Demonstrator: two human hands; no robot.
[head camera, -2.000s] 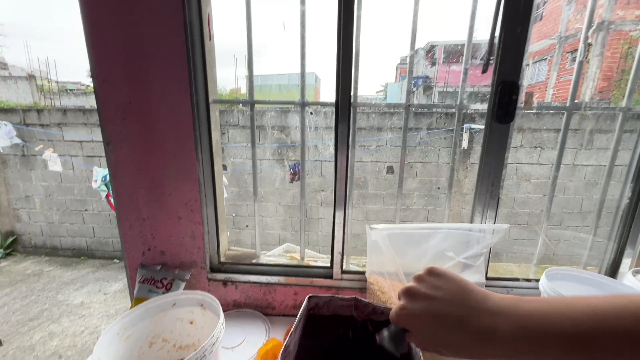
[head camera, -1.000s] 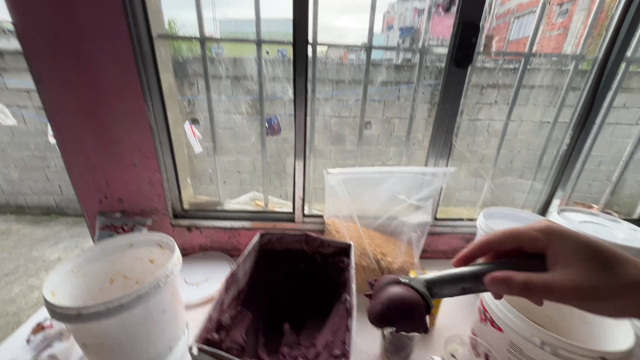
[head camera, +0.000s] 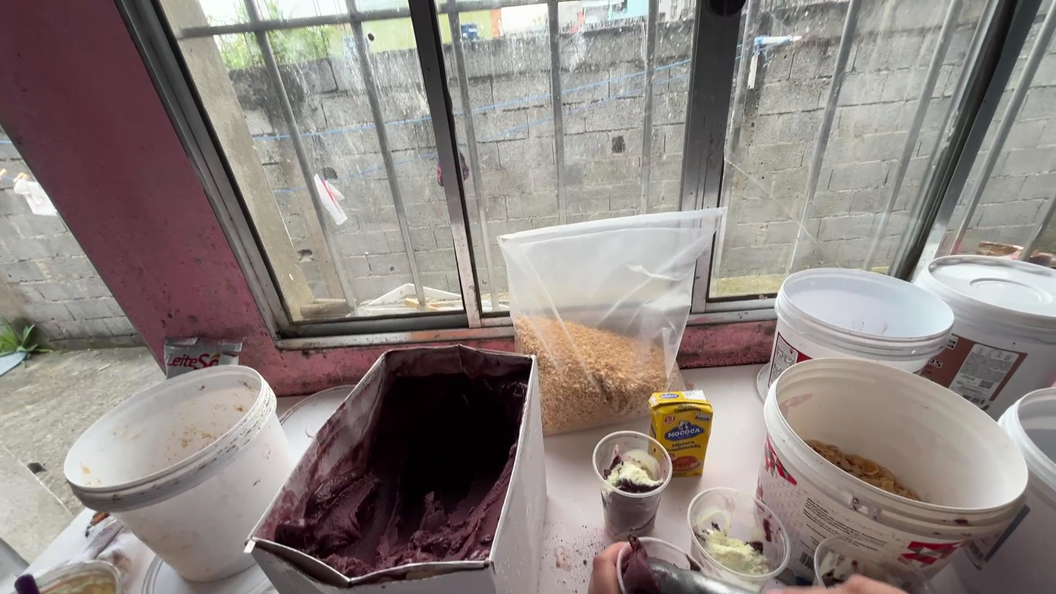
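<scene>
At the bottom edge, my left hand (head camera: 606, 569) is around a clear plastic cup (head camera: 660, 546); only some fingers show. In that cup's mouth is the metal head of an ice cream scoop (head camera: 672, 577) with dark purple frozen paste. My right hand (head camera: 858, 584), mostly cut off by the frame, is at the scoop's handle end. Two cups, one behind (head camera: 631, 495) and one to the right (head camera: 737, 536), hold purple paste topped with something pale cream. A further clear cup (head camera: 866, 561) stands by my right hand. Left of the cups is an open carton (head camera: 520, 528) of purple paste (head camera: 388, 511).
Behind the cups stand a yellow Mococa carton (head camera: 681, 433) and a clear bag of tan crumbs (head camera: 590, 371). White tubs crowd the right, one with flakes (head camera: 891, 412). At left are an open white tub (head camera: 177, 462) and a foil packet (head camera: 202, 355). A barred window (head camera: 495, 322) lies beyond.
The scoop with purple paste has gone from the air right of the carton down into a cup. My left hand has come into view at that cup. The view has tilted down.
</scene>
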